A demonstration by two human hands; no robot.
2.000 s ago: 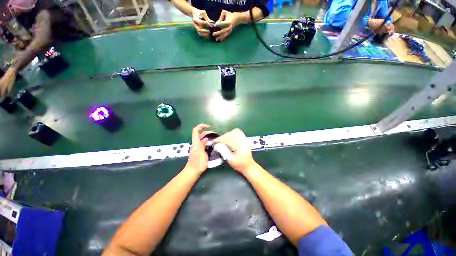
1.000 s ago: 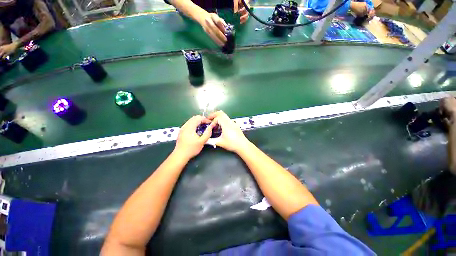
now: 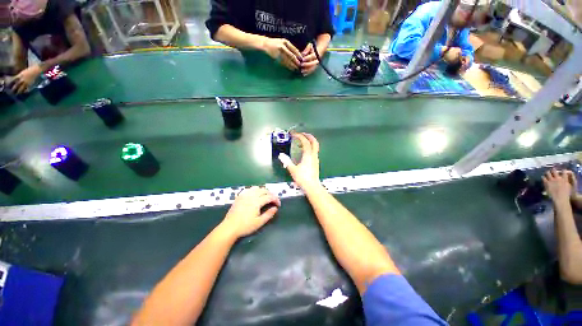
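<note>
A black cylindrical housing [image 3: 281, 144] stands upright on the green belt in front of me, with a pale ring and thin wires at its top. My right hand [image 3: 304, 162] is at its right side, thumb and fingers apart around it; whether they touch it is hard to tell. The thumb has a white covering. My left hand [image 3: 253, 211] is empty, fingers loosely curled, over the white rail [image 3: 159, 202] and the bench edge.
On the belt stand a purple-lit housing [image 3: 67, 162], a green-lit housing [image 3: 140, 159] and unlit ones [image 3: 230, 113]. A white scrap [image 3: 333, 298] lies on the bench. A slanted metal post [image 3: 510, 127] rises at right. People work opposite and at right. A blue box [image 3: 30, 298] is lower left.
My hands have parted. My right hand has moved forward over the belt with the housing, which now stands there. My left hand has stayed back near the rail. The lit housings have shifted left.
</note>
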